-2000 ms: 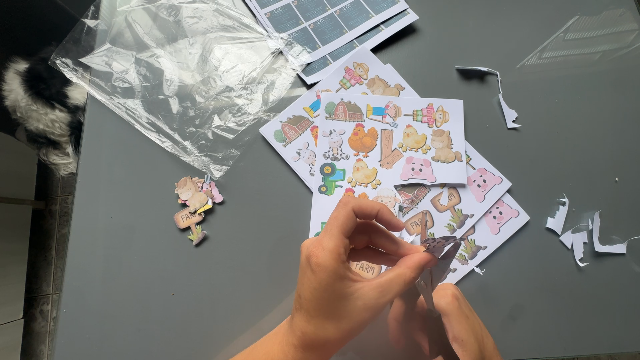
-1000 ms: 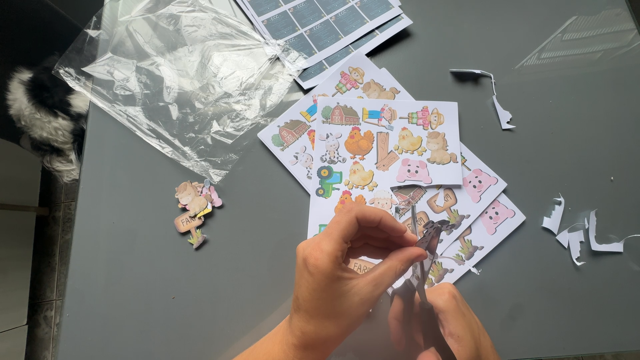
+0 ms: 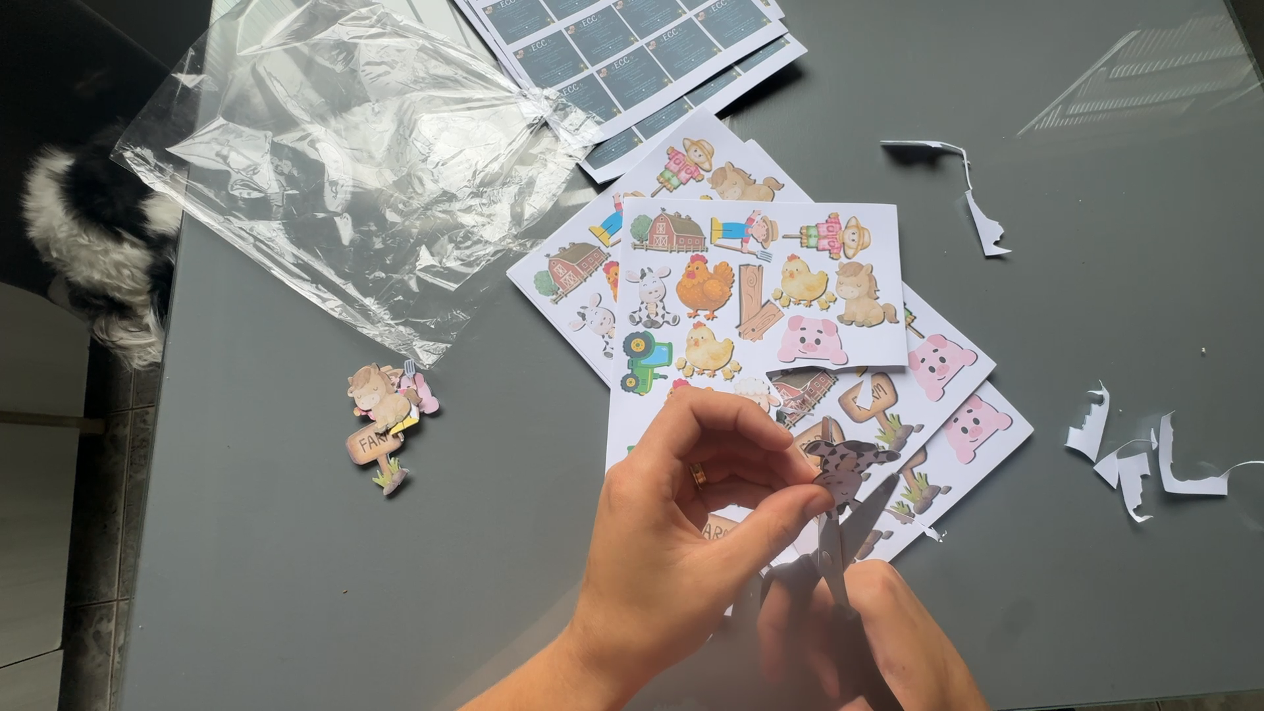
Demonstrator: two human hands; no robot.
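My left hand (image 3: 691,504) pinches a small paper cow cutout (image 3: 844,469) between thumb and fingertips, above the printed sheets. In my right hand (image 3: 869,632) is a pair of scissors (image 3: 839,568); their parted blades lie at the lower edge of the cutout. Beneath both hands spread overlapping white sheets (image 3: 879,346) printed with farm animals, barns, scarecrows and signs; the top one has a piece cut out of its lower right. Left of the hands, a small pile of finished cutouts (image 3: 380,415) with a horse and a sign rests on the grey table.
A crumpled clear plastic bag (image 3: 346,168) covers the upper left of the table (image 3: 296,592). Dark-printed card sheets (image 3: 681,79) lie at the top. White paper scraps (image 3: 1195,484) are scattered at the right, another scrap (image 3: 983,227) above them. A black-and-white furry animal (image 3: 89,247) is beyond the left edge.
The cow cutout has turned in my left fingers and now shows its printed face more plainly. The scissor blades have swung to point up and right, and stand apart.
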